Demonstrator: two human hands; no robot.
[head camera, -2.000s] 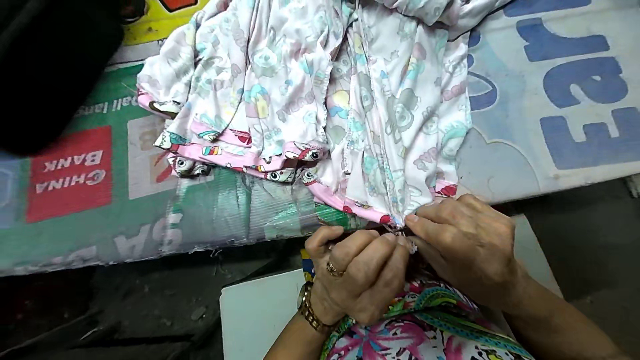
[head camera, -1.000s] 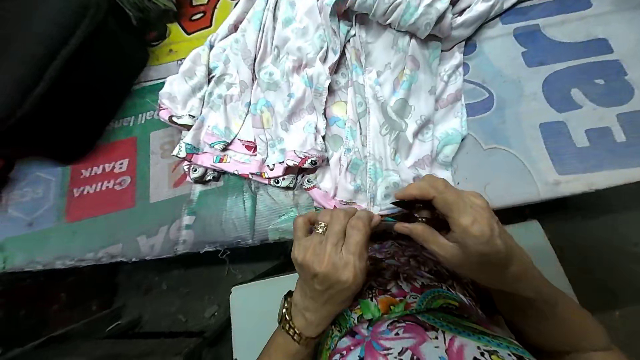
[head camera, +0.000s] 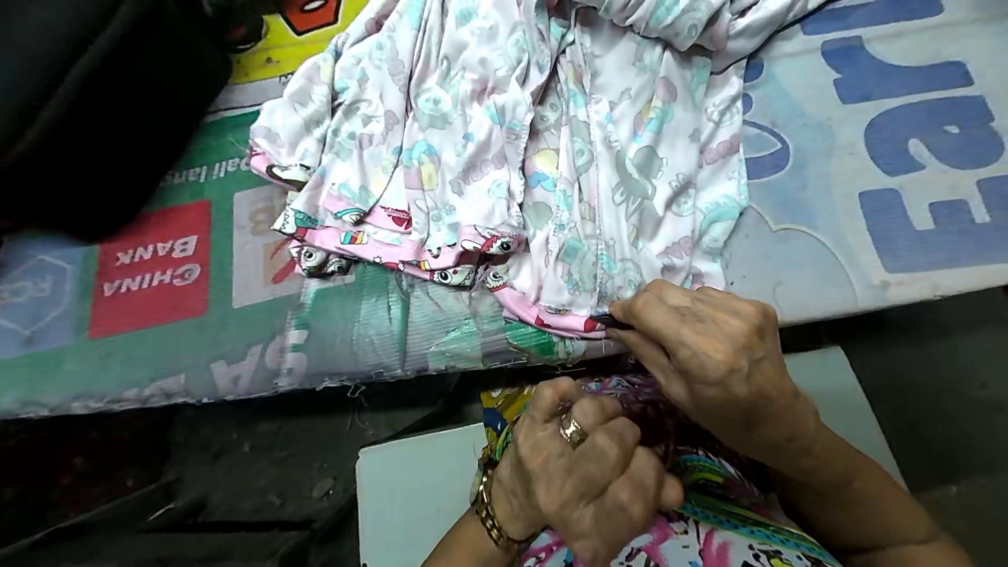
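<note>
A thin printed garment (head camera: 472, 118), pale with a folded pink hem (head camera: 559, 319), lies wrong side out on the banner-covered table. At the hem's right end, my right hand (head camera: 709, 354) pinches a small dark tool (head camera: 613, 321) between thumb and forefinger, its tip against the cloth; its kind cannot be told. My left hand (head camera: 594, 465), with a ring and a gold-coloured wristwatch, is curled in front of the table edge, over the lap. Whether its fingers hold anything is hidden.
A black bulky object (head camera: 102, 110) fills the upper left. The table's front edge (head camera: 197, 402) is ragged, with loose threads. Below it, a white flat panel (head camera: 417, 488) lies under my arms, beside colourful patterned cloth (head camera: 709, 543) on the lap.
My left hand has left the hem and moved down toward the lap. My right hand stays by the hem with the dark tool.
</note>
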